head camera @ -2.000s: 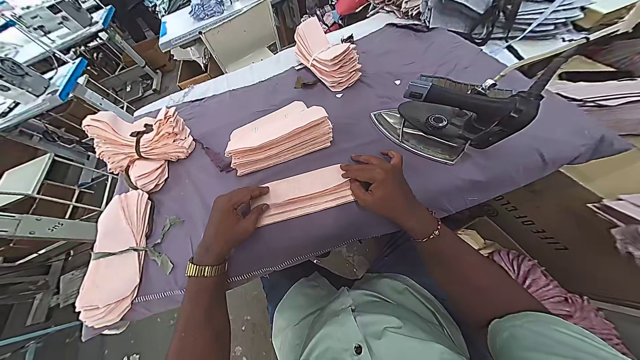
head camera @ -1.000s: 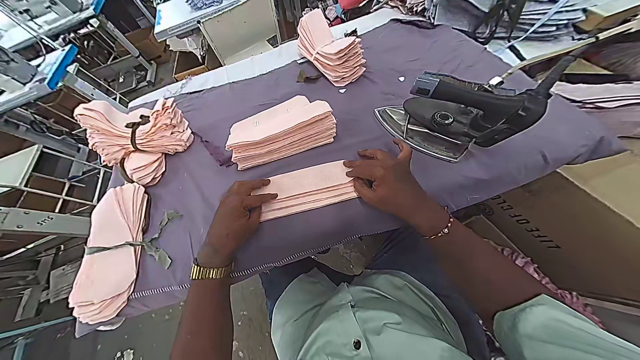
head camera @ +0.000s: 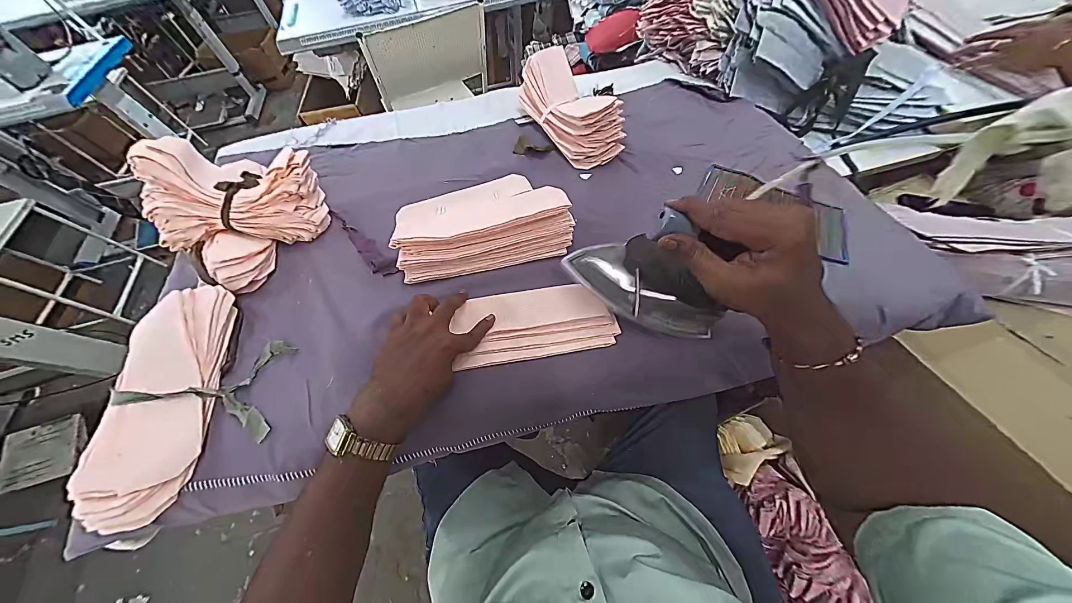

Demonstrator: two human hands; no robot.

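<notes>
Flat on the purple-covered ironing table (head camera: 519,402) lies a small pile of folded pink fabric pieces (head camera: 544,322). My left hand (head camera: 427,352) rests on its left end, fingers apart, pressing rather than gripping. My right hand (head camera: 754,260) grips the handle of an electric iron (head camera: 641,289), whose metal soleplate is tilted beside the pile's right end; whether it touches the fabric I cannot tell. Behind the small pile is a thicker stack of folded pink pieces (head camera: 484,230). Where the iron was standing, a flat dark rest (head camera: 829,234) shows behind my right hand.
Tied pink fabric bundles lie at the upper left (head camera: 230,205), lower left (head camera: 155,410) and back (head camera: 574,109) of the table. The iron's cord (head camera: 888,144) runs off right. Heaped cloth (head camera: 787,50) lies beyond the far edge. Another person's hand (head camera: 1022,50) shows at the upper right.
My right hand has left the right end of the small pile and taken hold of the iron, which has moved left off its rest. My left hand stays at the pile's left end.
</notes>
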